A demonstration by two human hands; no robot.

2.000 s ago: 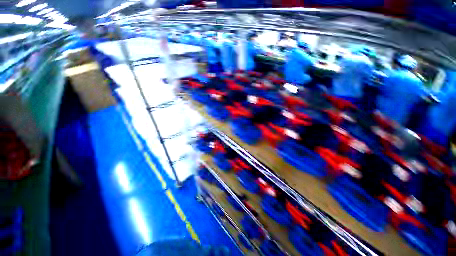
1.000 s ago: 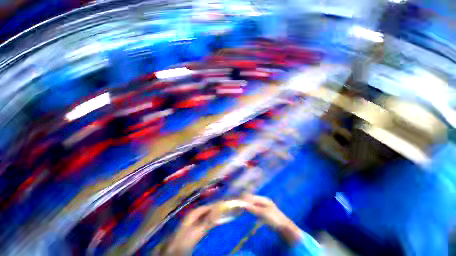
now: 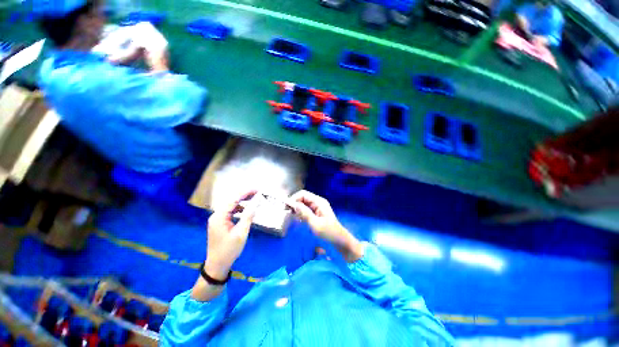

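Note:
My left hand (image 3: 227,240), with a dark wristband, and my right hand (image 3: 320,215) are raised in front of my chest. Their fingertips pinch a small pale item (image 3: 270,203), possibly tape, blurred against a white background. On the green bench (image 3: 244,101) ahead, two blue devices lie side by side, the left clamped device (image 3: 296,108) and the right clamped device (image 3: 338,118), with red clamps across their sides. Several unclamped blue devices, one a handheld device (image 3: 394,123), lie to the right and behind them.
A person in a light-blue smock (image 3: 122,101) leans at the bench on the left. An open carton with white contents (image 3: 261,169) stands below the bench edge. A carton of red clamps (image 3: 584,152) is at the right. A rack of clamped devices (image 3: 81,308) is at the lower left.
The view has swung from the rack to the green bench. The racked devices now show only at the lower left. Both hands, low in the view one second ago, are now higher and clearer, still close together.

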